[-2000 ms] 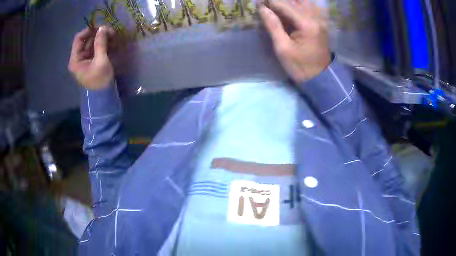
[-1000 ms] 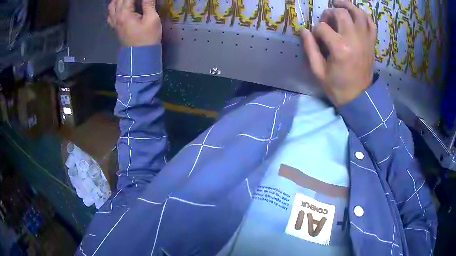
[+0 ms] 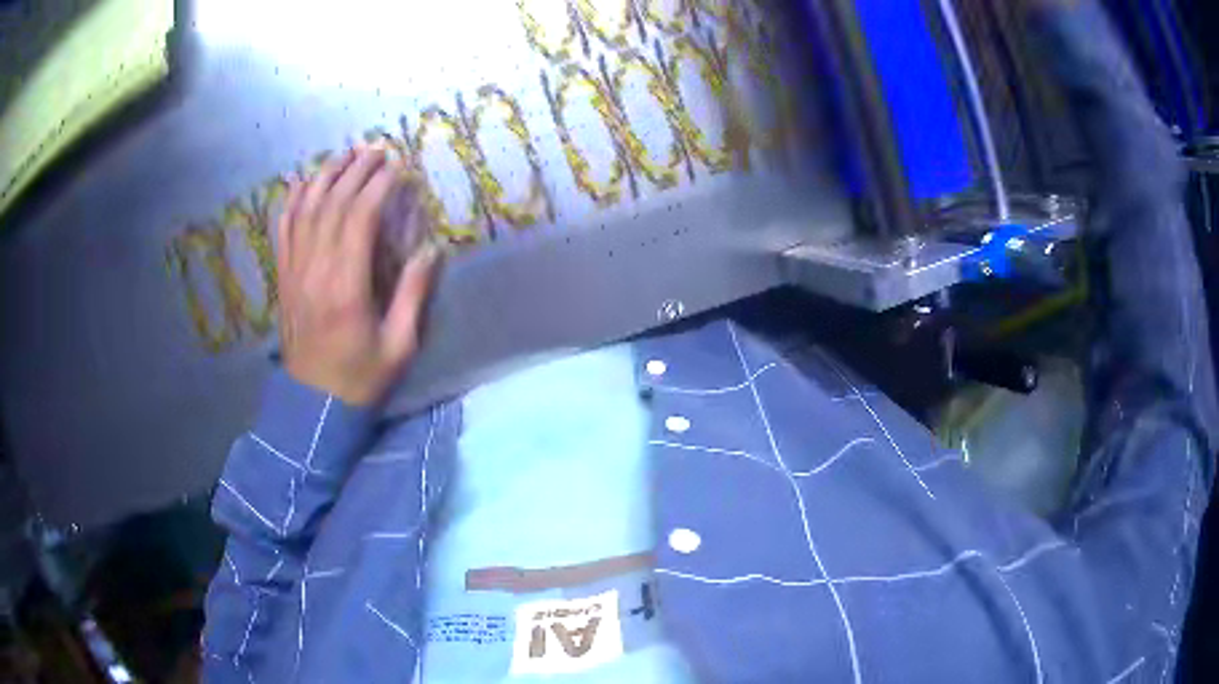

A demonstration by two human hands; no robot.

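A patterned sheet with rows of yellow-gold ovals (image 3: 635, 127) lies flat on the perforated metal table (image 3: 588, 274). My left hand (image 3: 341, 274) rests on the left part of the sheet, palm down, fingers extended and thumb apart, holding nothing that shows. It covers some of the ovals. My right arm reaches up along the right side, past the blue rollers. My right hand is not clearly visible; the arm runs dark and blurred to the top edge. Strong glare hides part of the sheet at the top.
A yellow-green sheet stack (image 3: 87, 87) lies at the upper left. A blue roller (image 3: 916, 100) and metal rods stand at the right, with a metal bracket (image 3: 869, 271) at the table's corner. A pale green sack (image 3: 1023, 434) is on the floor at lower right.
My right hand has left the sheet, and its arm now extends up on the right. My left hand now lies flat on the sheet. The view has shifted, showing the rollers and yellow-green stack.
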